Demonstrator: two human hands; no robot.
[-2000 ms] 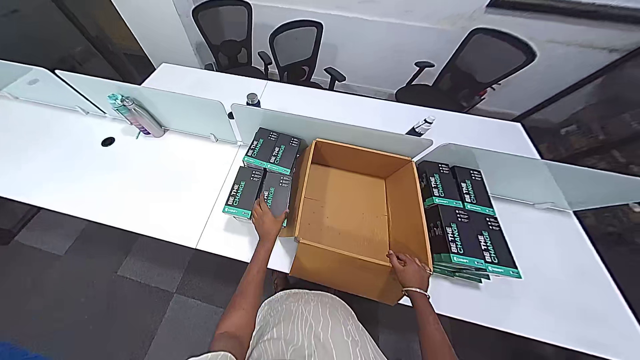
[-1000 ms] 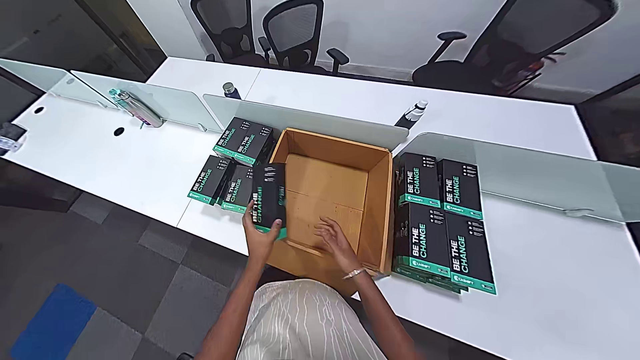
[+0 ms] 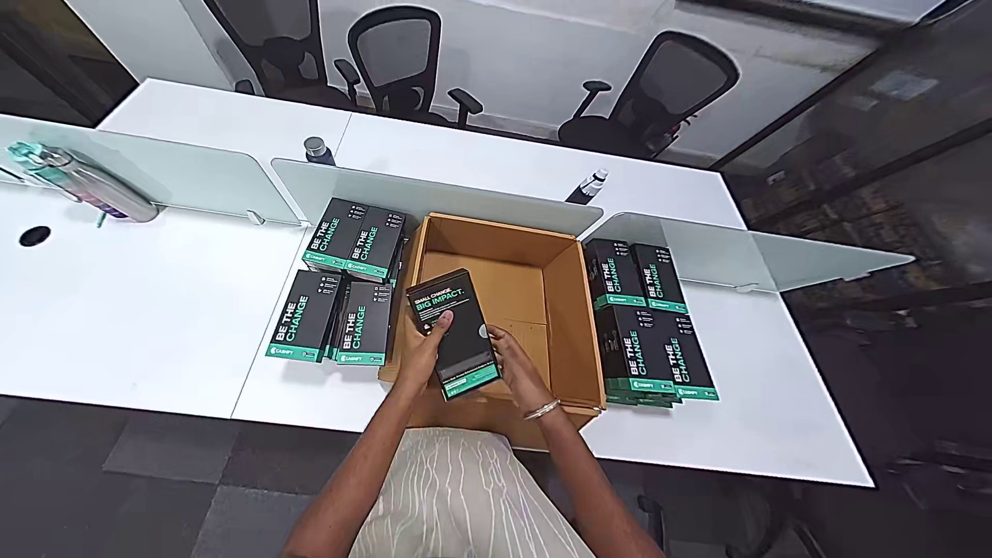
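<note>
Both my hands hold a black and green printed box (image 3: 465,341) above the near left part of an open cardboard carton (image 3: 496,287). My left hand (image 3: 425,353) grips its left side with the thumb on the face. On its right edge are the fingers of my right hand (image 3: 518,370), which wears a bangle. Inside the carton, the visible part of the floor is bare cardboard. Stacked black and green boxes (image 3: 364,318) stand left of the carton, and more stacks (image 3: 639,349) stand to its right.
The carton rests on a white desk (image 3: 186,325) by frosted partitions (image 3: 434,194). A metal bottle (image 3: 101,182) leans at the left partition. Two more bottles (image 3: 318,151) stand beyond the partitions. Mesh office chairs (image 3: 395,62) are behind the far desk.
My left hand has taken a box from the left stacks and brought it over the carton. My right hand has left the carton's near right edge and now holds the box too. The box's other face shows.
</note>
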